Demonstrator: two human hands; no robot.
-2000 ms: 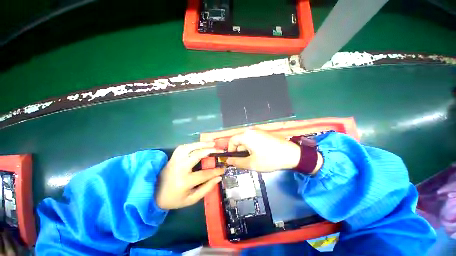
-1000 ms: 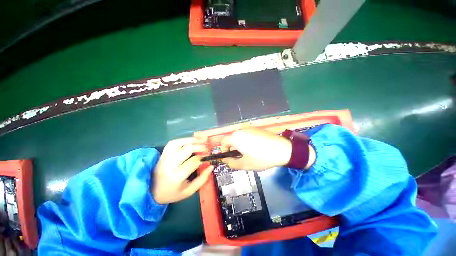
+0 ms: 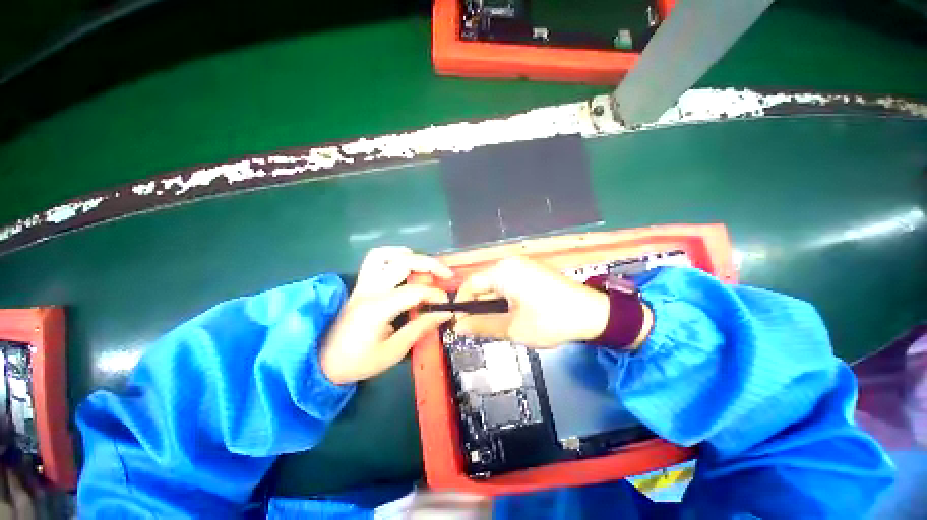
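Note:
An open tablet (image 3: 539, 444) lies in a red foam tray (image 3: 437, 437) in front of me, its silver-white circuit board (image 3: 495, 371) facing up. My right hand (image 3: 539, 303) grips dark tweezers (image 3: 473, 306) over the tablet's upper left corner, the tip pointing left. My left hand (image 3: 381, 315) is at the same corner, thumb and fingers around the tweezers' tip. Whether its fingertips hold a tiny piece cannot be seen. The hands hide the corner, and my right sleeve covers the tablet's right part.
A dark sheet (image 3: 523, 188) lies behind the tray. Beyond the worn edge rail (image 3: 391, 148), another tablet in a red tray (image 3: 539, 63) is on the belt. A grey post (image 3: 683, 61) stands at the rail. Another red tray (image 3: 56, 396) is at the left edge, with a person's hand beside it.
The tray on the belt has shifted right in view. My left hand has risen slightly with its fingers around the tip. The tweezers, tilted a second ago, are now nearly level.

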